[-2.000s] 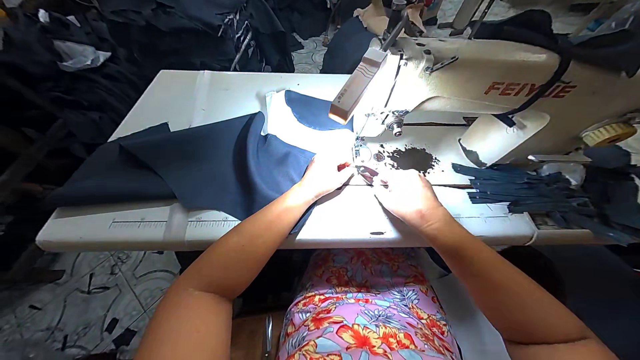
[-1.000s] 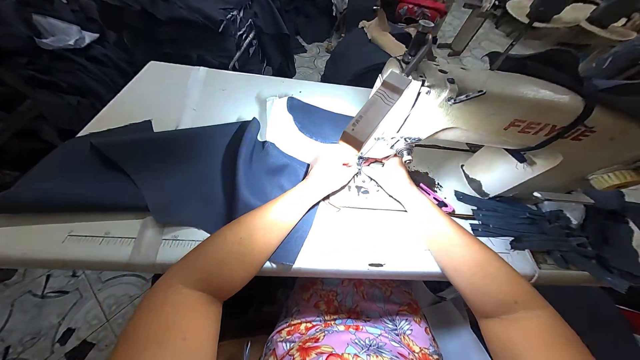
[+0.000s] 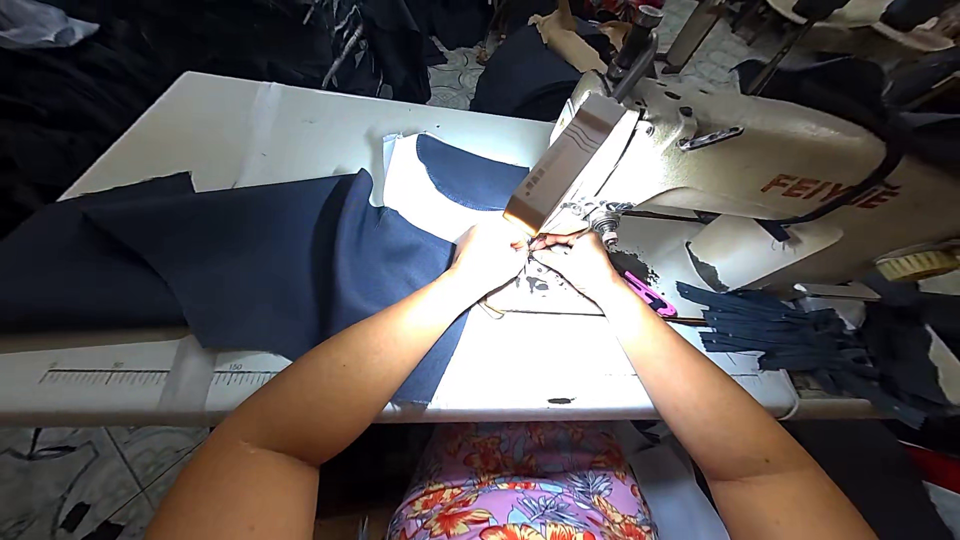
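Note:
Both hands meet at the needle area of a Feiyue sewing machine. My left hand is bent beside the needle, fingertips near the presser foot, with navy fabric spreading left from under its wrist. My right hand has its fingers pinched close to the left fingertips; what lies between the fingertips is too small and bright to tell. A white piece with a curved navy patch lies behind my left hand. Pink thread snips lie just right of my right hand.
Dark fabric strips are heaped at the table's right. A measuring tape roll sits on the far right. The white sewing table has a printed ruler along its front edge. Dark cloth piles lie beyond it.
Both hands stay at the needle area; the right fingers have moved up beside the machine head since two seconds ago. The view has shifted closer.

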